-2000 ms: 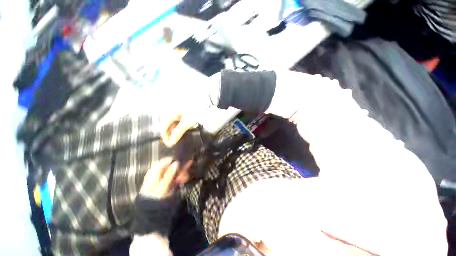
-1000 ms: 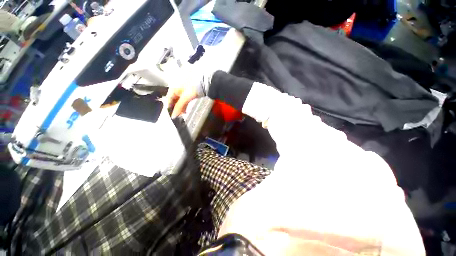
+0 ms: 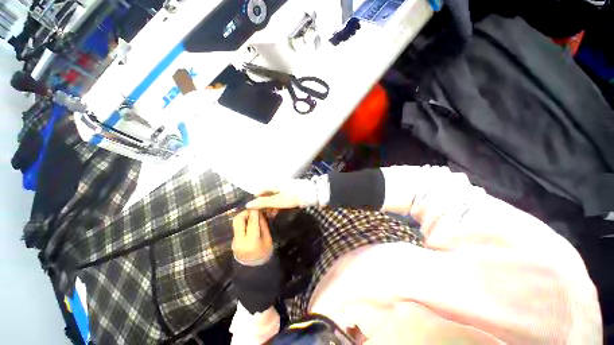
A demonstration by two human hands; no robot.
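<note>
A large dark plaid garment piece [image 3: 195, 253] with cream check lines drapes from the machine table over its near edge. A narrow black band [image 3: 178, 226] runs along it towards my hands. My left hand [image 3: 252, 236] pinches the plaid piece at its right end. My right hand [image 3: 286, 197] meets it there, fingertips together on the same edge. The fingertips hide the exact spot held. Black-handled shears [image 3: 303, 91] lie on the table beside a black flat pad [image 3: 250, 100].
The white sewing machine [image 3: 145, 77] with a blue stripe stands at the upper left. A brown tag [image 3: 184, 81] is on it. A small black tuft [image 3: 345, 32] lies near the table's far right. Grey cloth [image 3: 518, 101] is heaped at the right. Small-checked cloth [image 3: 357, 232] covers my lap.
My right hand has moved from the shears area down to the plaid edge. The shears now lie uncovered. My left hand has come back into view on the plaid piece.
</note>
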